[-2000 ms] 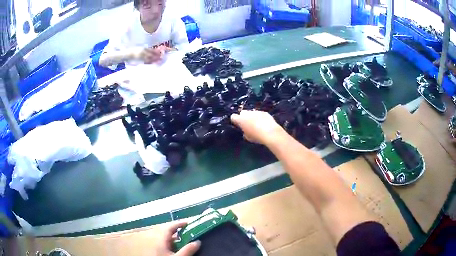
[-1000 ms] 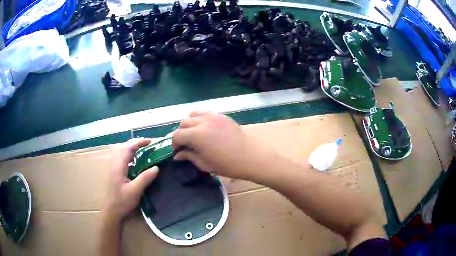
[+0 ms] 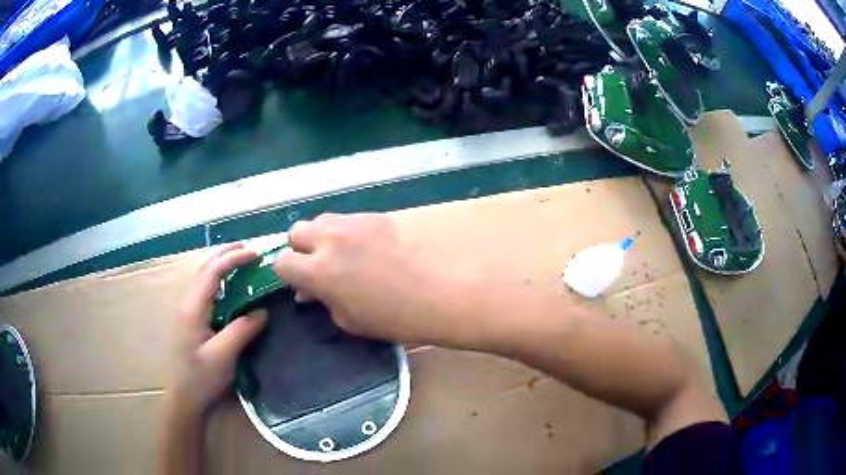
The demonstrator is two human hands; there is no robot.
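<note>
A green car body [image 3: 325, 371] with a pale rim lies on the cardboard sheet [image 3: 501, 399], its dark hollow facing up and two pale rings at the near end. My left hand [image 3: 209, 334] grips its far left edge, thumb over the rim. My right hand [image 3: 339, 269] is at the far end of the body, fingers bent down over the edge of the hollow. Whether the right fingers hold a black part is hidden by the hand. A white glue bottle [image 3: 595, 268] with a blue tip lies on the cardboard to the right.
A large heap of black parts [image 3: 371, 56] lies beyond the metal rail [image 3: 269, 186]. Several green car bodies [image 3: 719, 223] stand at the right, and another car body [image 3: 14, 394] is cut off at the left edge. White plastic bags [image 3: 37, 88] lie at the upper left.
My right hand has come back from the heap to the car body, which has moved left and now lies hollow up. The view has tilted down, showing the glue bottle whole.
</note>
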